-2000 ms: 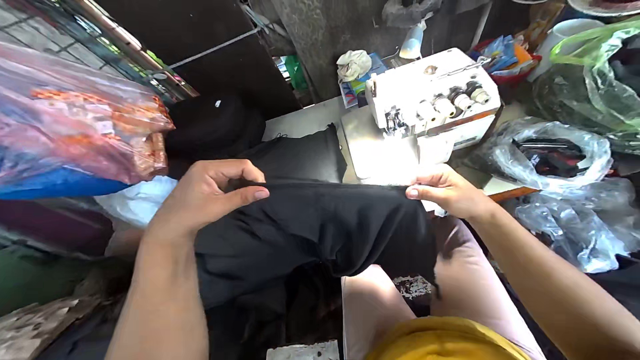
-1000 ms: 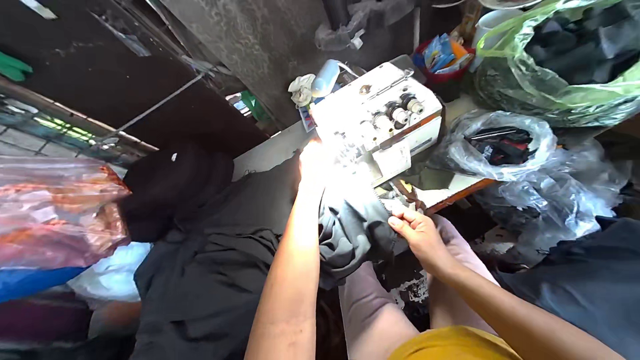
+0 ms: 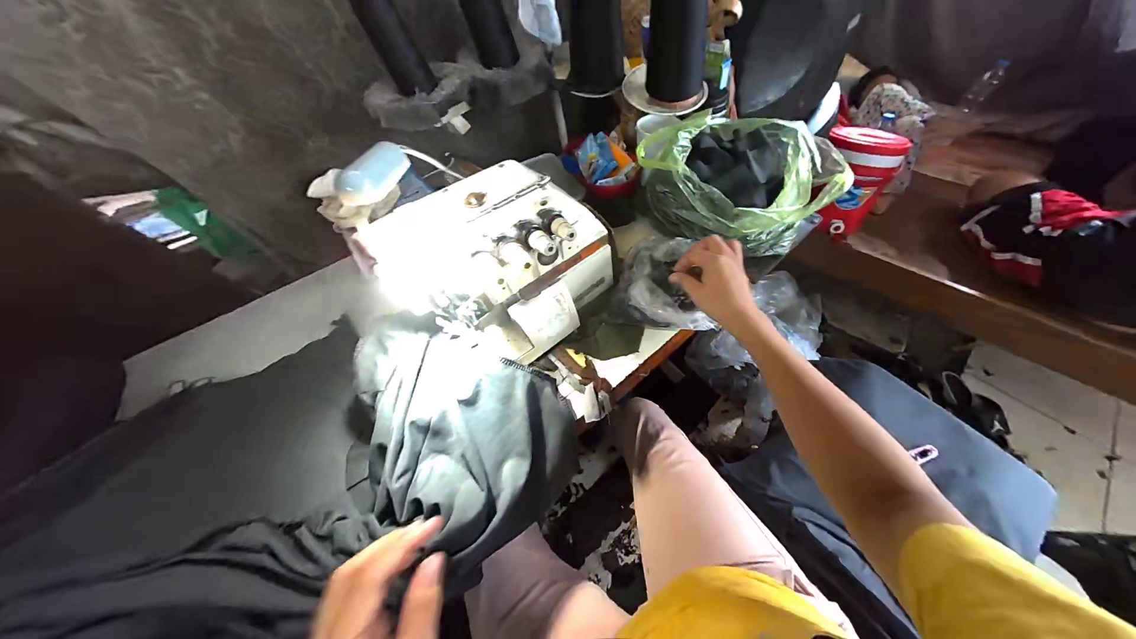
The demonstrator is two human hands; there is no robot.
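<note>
Black fabric (image 3: 479,435) lies bunched at the stitching end of a white overlock sewing machine (image 3: 497,231), under a bright light, and spreads to the left. My left hand (image 3: 386,581) is low in the view against the fabric's near folds, thumb and fingers apart; it is blurred, and whether it pinches cloth cannot be told. On the right, my right hand (image 3: 710,280) reaches over a clear plastic bag (image 3: 643,288) with dark contents, its fingers bent at the opening. Whether those fingers hold anything is not clear.
A green plastic bag (image 3: 772,213) of dark cloth stands behind my right hand, beside a red and white bucket (image 3: 865,177). Dark fabric (image 3: 896,453) lies right of my legs. Black tubes (image 3: 395,44) rise behind the machine. Two people are at the right, one on a wooden platform (image 3: 932,257).
My right hand has left the fabric and moved right to the clear bag. My left hand has come back from the machine toward me. The view has swung right.
</note>
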